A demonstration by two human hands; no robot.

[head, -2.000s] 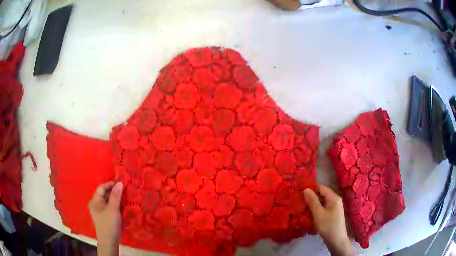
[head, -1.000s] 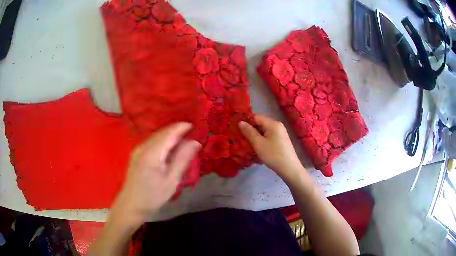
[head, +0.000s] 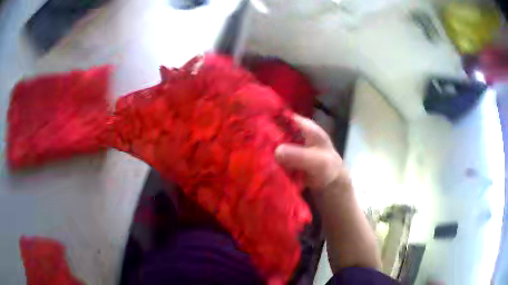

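Observation:
My right hand (head: 314,158) holds a red lace piece (head: 217,145) with raised flowers by its right side, thumb on top. The piece is lifted in front of me, folded or bunched, and blurred. My left hand is not in view. The folded red lace piece (head: 58,117) lies on the off-white table (head: 106,195) at the left. Part of another red piece (head: 47,261) shows at the bottom left edge; its kind is hard to tell.
A red round thing (head: 284,83), perhaps the stool, is partly hidden behind the lace. A pale surface (head: 373,139) stands at the right, with a blurred metal part (head: 395,234). A dark object (head: 454,97) and a yellow thing (head: 470,25) are farther right.
My view has swung to the right. The flowered lace piece has been folded and lifted off the table in my right hand. My left hand has gone out of view.

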